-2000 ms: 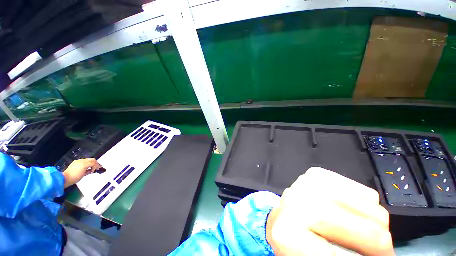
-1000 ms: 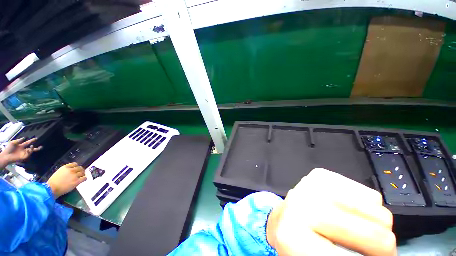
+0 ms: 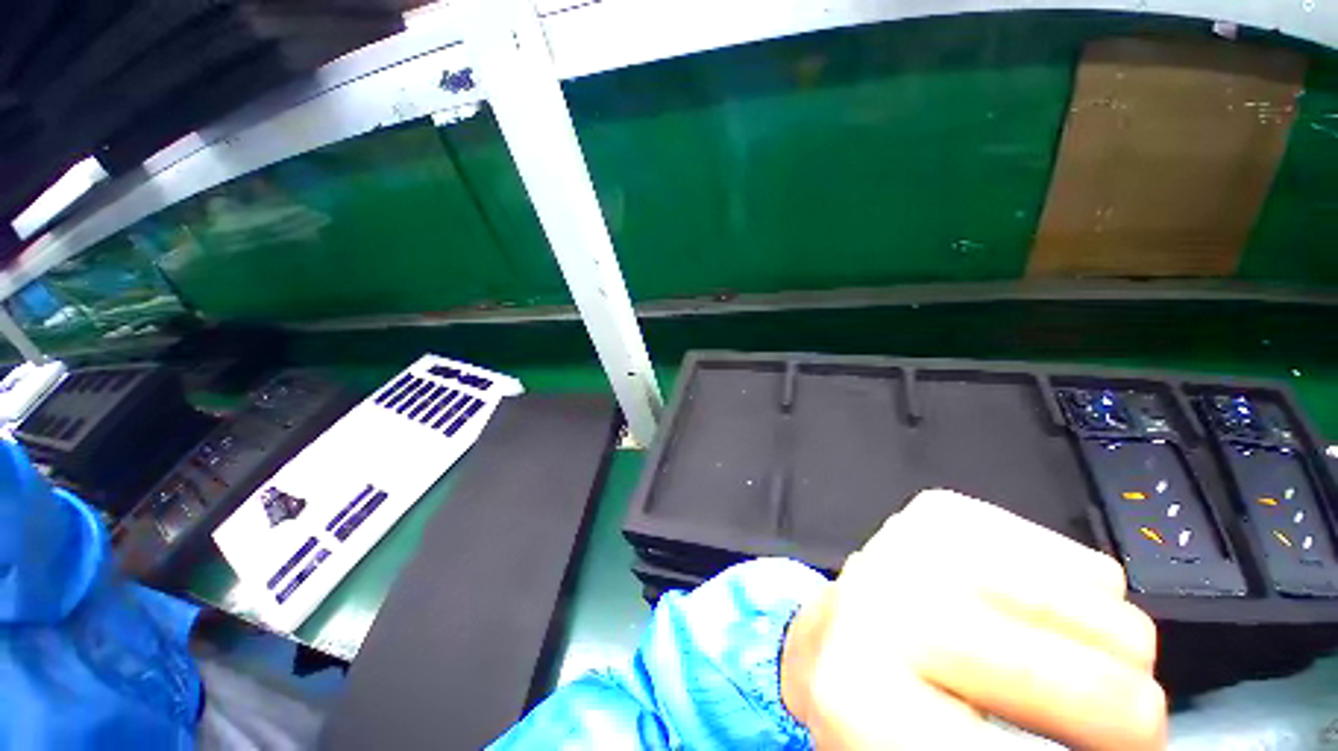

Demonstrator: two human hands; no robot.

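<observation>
My left hand, in a blue sleeve, is curled with knuckles up in front of the black foam tray. Its palm side is hidden, so I cannot tell if it holds anything. The tray lies on a stack. Its two right pockets each hold a black phone body, one nearer my hand and one at the right, with camera rings at the far end and small orange and white marks. The pockets left of them show bare foam. My right hand is not in view.
A plain black slab lies left of the tray stack. Beyond it is a white slotted plate with a small dark piece on it. More dark trays and another person's blue sleeve are at the left. A white post stands behind.
The other person's hands have left the plate area and are out of view; the small dark piece lies on the plate. My left hand and the phone bodies look unchanged.
</observation>
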